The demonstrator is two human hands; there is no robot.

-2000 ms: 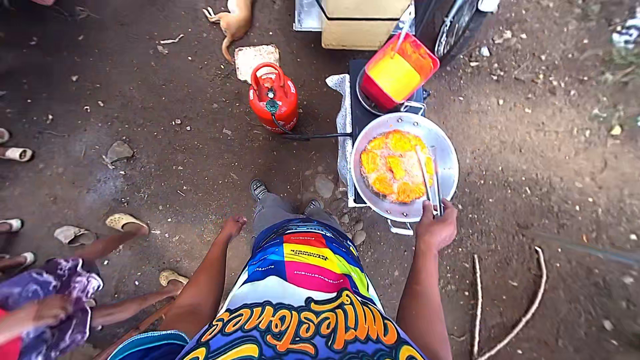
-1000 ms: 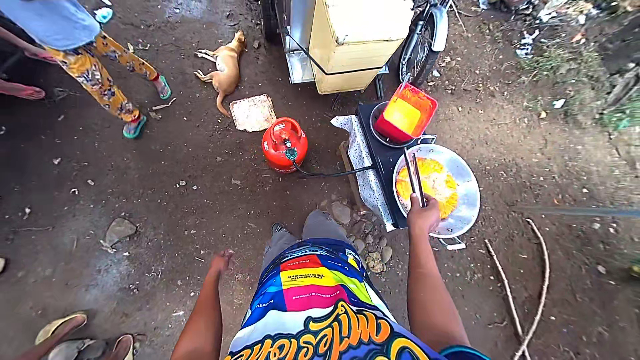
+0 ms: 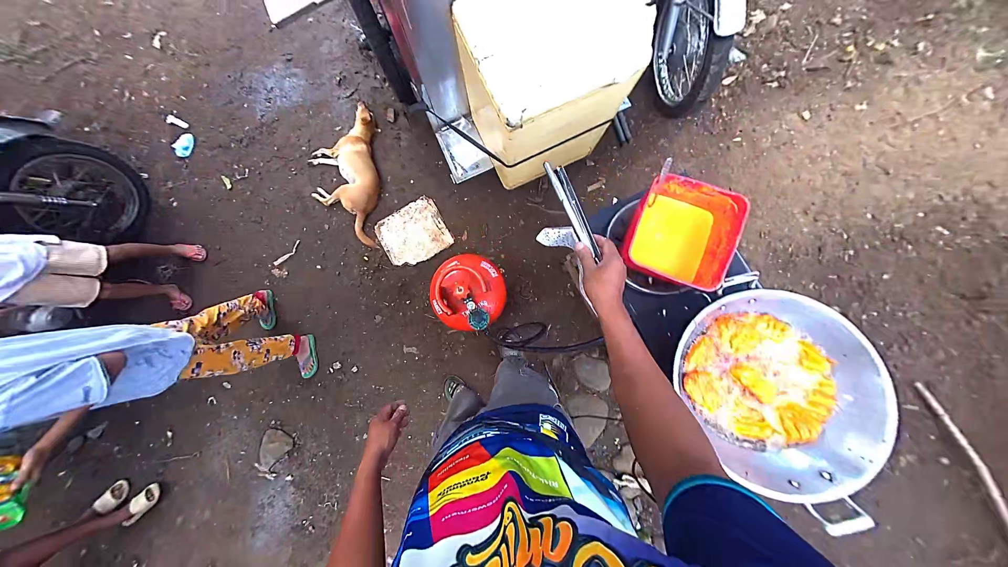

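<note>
Metal tongs (image 3: pixel 572 206) are gripped in my right hand (image 3: pixel 602 276), their tips pointing up and away from me, left of a red plastic container (image 3: pixel 687 232) of orange-yellow batter. That container rests over a dark pot on the black stove (image 3: pixel 657 315). Orange pieces (image 3: pixel 760 379) fry in bubbling oil in a wide aluminum pan (image 3: pixel 858 394), to the right of my right forearm. My left hand (image 3: pixel 387 425) hangs low at my left side, fingers loosely curled, holding nothing that I can see. A red gas cylinder (image 3: pixel 468 291) with a hose stands ahead of my feet.
A dog (image 3: pixel 358 169) lies beside a flat pale slab (image 3: pixel 414 231). Ahead stands a large cream box (image 3: pixel 543 134) by a wheeled vehicle. People stand at the left, near a motorcycle wheel (image 3: pixel 75 189). Stones (image 3: pixel 589 374) lie near my feet, and a stick (image 3: pixel 965 449) lies far right.
My right hand has moved the tongs from over the frying pan to the left, beside the red container. The view has shifted, and more people show at the left.
</note>
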